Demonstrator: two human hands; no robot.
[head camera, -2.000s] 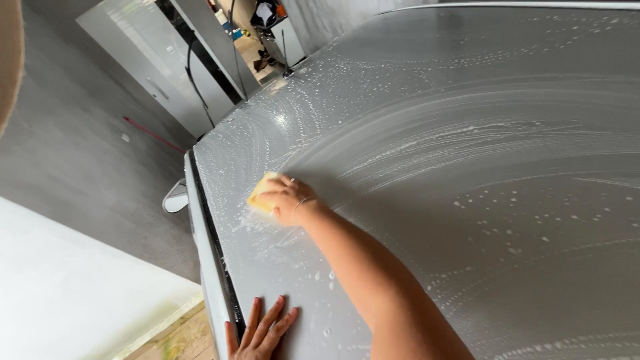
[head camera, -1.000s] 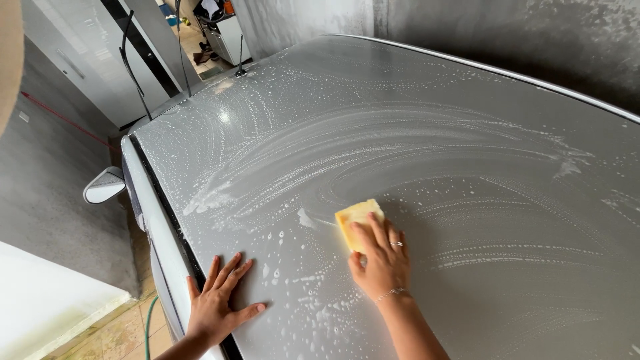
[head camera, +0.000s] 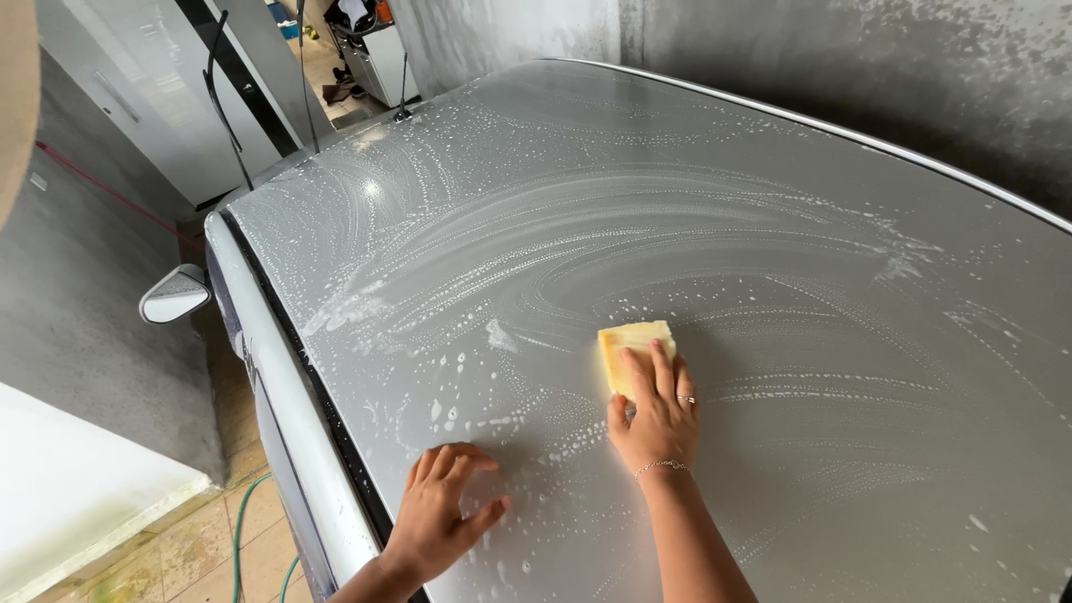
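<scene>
A grey car roof (head camera: 796, 335), streaked with curved lines of white suds and droplets, fills most of the head view. My right hand (head camera: 662, 419), wearing a ring and a thin bracelet, holds a yellow sponge (head camera: 624, 339) flat on the roof right of centre. The fingers lie over the sponge's top, with the thumb at its near left corner. My left hand (head camera: 452, 498) is at the roof's near left part, fingers bent and apart, holding nothing. Whether its fingertips touch the roof cannot be told.
A side mirror (head camera: 176, 295) juts out at the left. Raised wiper arms (head camera: 216, 92) and a short antenna (head camera: 404, 96) stand at the far end. A green hose (head camera: 240, 528) lies on the tiled floor. A grey wall (head camera: 796, 67) rises beyond the roof's far edge.
From the roof's left side, the sponge in my right hand has moved right. My left hand, spread flat on the roof earlier, now has bent fingers. The view has shifted.
</scene>
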